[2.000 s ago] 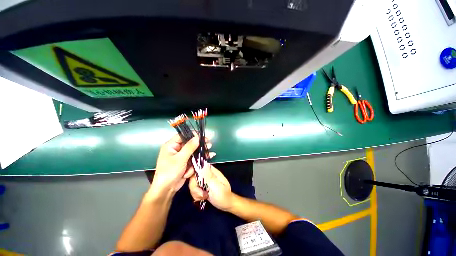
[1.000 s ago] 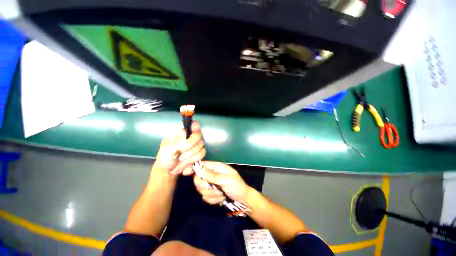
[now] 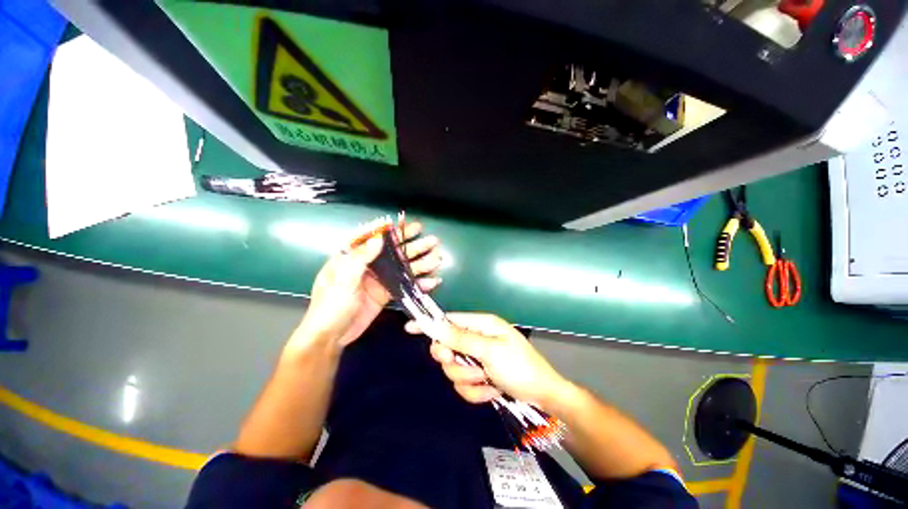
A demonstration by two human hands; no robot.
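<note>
A bundle of black and white wires (image 3: 405, 288) runs slantwise between my two bare hands, in front of the bench edge. Orange tips fan out at its upper end by my left hand and at its lower end below my right hand. My left hand (image 3: 348, 293) cradles the upper end, its fingers partly spread around the black wires. My right hand (image 3: 496, 360) is closed around the white middle part. Some of the wires are hidden inside my hands.
A black machine (image 3: 468, 109) with an open slot stands behind the hands. A second wire pile (image 3: 289, 187) and a white paper sheet (image 3: 114, 139) lie left. Pliers (image 3: 742, 237), red-handled scissors (image 3: 784, 282), a loose wire (image 3: 702, 283) and a blue bin (image 3: 677, 213) are right.
My left hand's fingers have opened from their closed grip, and the upper orange tips have spread. My right hand has moved right and down, with more white wire showing between the hands. The view has shifted.
</note>
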